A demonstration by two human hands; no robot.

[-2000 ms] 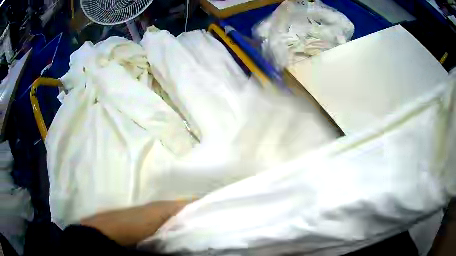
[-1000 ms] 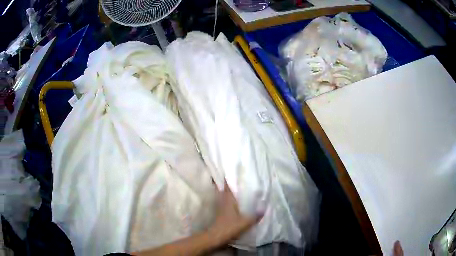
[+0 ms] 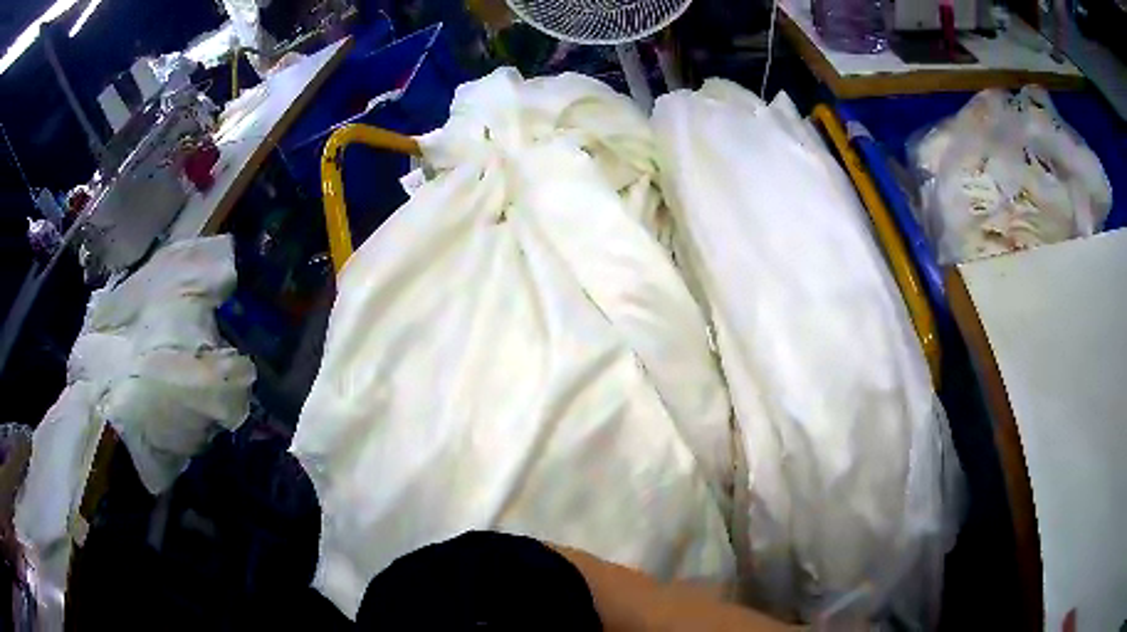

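Note:
Two large heaps of white garment pieces lie side by side in front of me: a wide draped one (image 3: 494,358) on the left and a long bundle (image 3: 816,346) on the right. My left forearm (image 3: 680,602), in a black sleeve, crosses the bottom edge towards the right bundle. My left hand is blurred or cut off there, so its grip cannot be told. Only a fingertip of my right hand (image 3: 1070,621) shows at the bottom right, over the white table; the rest is out of the picture.
Yellow frame bars (image 3: 896,266) flank the heaps. The white table (image 3: 1075,370) is at right, with a plastic bag of white pieces (image 3: 1013,173) behind it. A fan (image 3: 602,15) stands at the back. White cloth (image 3: 173,358) hangs at left by another table.
The white cloth that swept across the view has come down off the table, and the right bundle now lies long and flat. The view has turned left. My left arm has moved lower.

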